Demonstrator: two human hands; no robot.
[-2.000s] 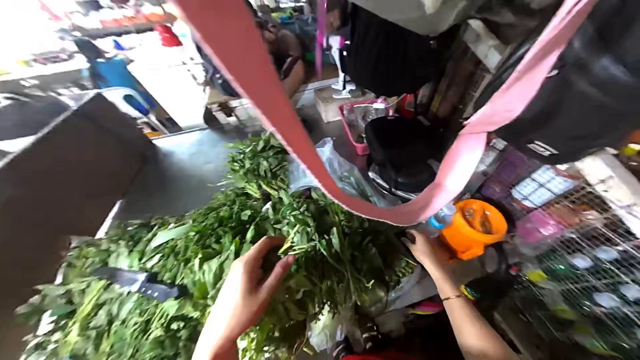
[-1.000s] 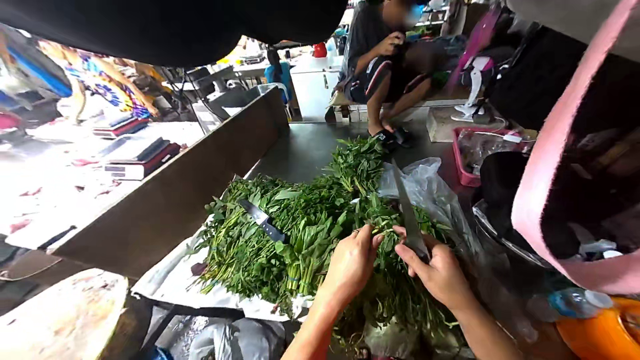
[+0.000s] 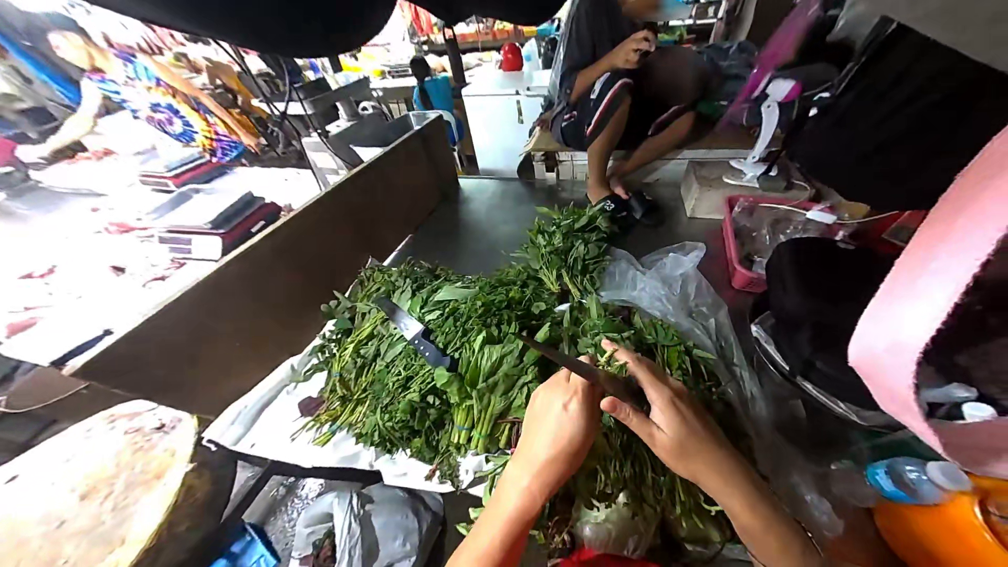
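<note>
Bundles of leafy green vegetables (image 3: 441,354) lie heaped on a white sheet and across the metal counter. My right hand (image 3: 669,417) holds a long dark-bladed knife (image 3: 567,362), its blade pointing to the upper left over the greens. My left hand (image 3: 557,417) is curled under and beside that blade; whether anything is inside its fingers is hidden. Short green stems (image 3: 608,358) show by my right fingertips. A second knife (image 3: 416,334) with a black handle rests on top of the greens, left of my hands.
A person (image 3: 614,102) sits beyond the metal counter (image 3: 480,224). A wooden partition (image 3: 276,283) runs along the left. Clear plastic bags (image 3: 669,283), a pink basket (image 3: 736,256), a water bottle (image 3: 906,480) and an orange container (image 3: 937,524) are at right. A chopping block (image 3: 102,480) stands lower left.
The knife in my right hand has swung from pointing up and away to lying slantwise toward the left. My hands have come closer together. Two seconds ago the view was turned further right.
</note>
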